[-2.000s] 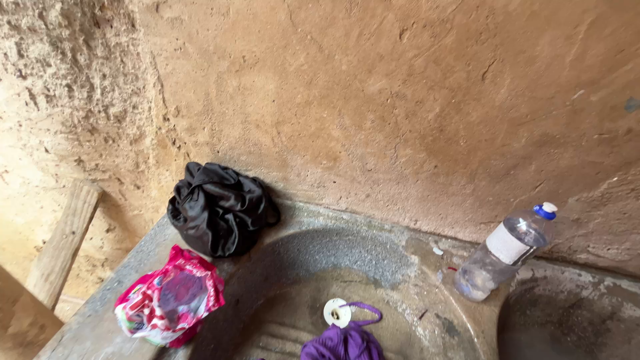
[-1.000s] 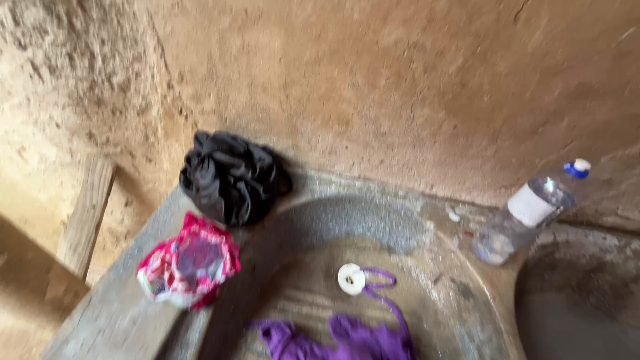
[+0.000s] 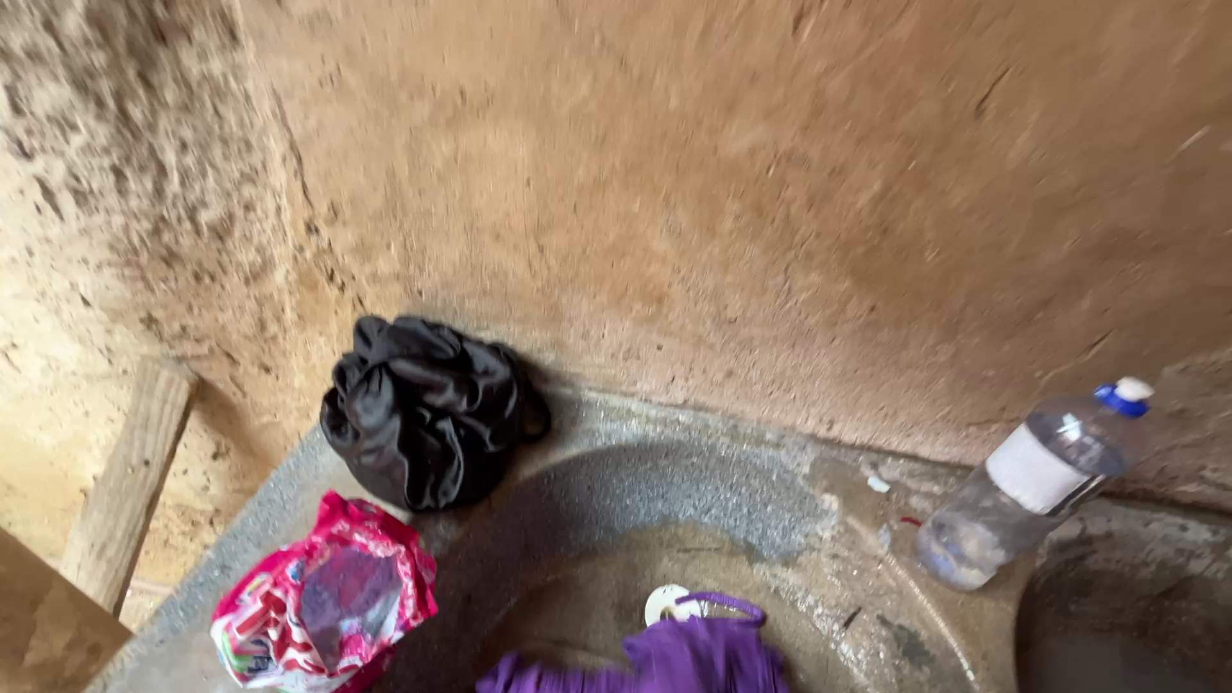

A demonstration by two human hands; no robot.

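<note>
Neither of my hands shows in the head view. Purple cloth [image 3: 693, 659] lies at the bottom edge, inside a grey stone or concrete wash basin [image 3: 674, 481], and is partly cut off. A purple cord runs from it beside a round white disc [image 3: 671, 604] with a hole. On the basin's left rim sits a bunched black shiny cloth [image 3: 428, 414]. In front of that cloth stands an opened pink plastic packet [image 3: 327, 597] with powder inside. A clear plastic bottle [image 3: 1025, 491] with a blue and white cap stands on the right rim.
A rough brown plastered wall [image 3: 722, 221] rises behind the basin. At the right is a second, darker basin [image 3: 1136, 606]. A wooden plank [image 3: 130, 481] leans at the far left. Small white scraps lie on the rim near the bottle.
The purple cloth has shifted and changed shape in the basin; its cord lay stretched further out a second ago. The black cloth, packet and bottle have stayed on the rim.
</note>
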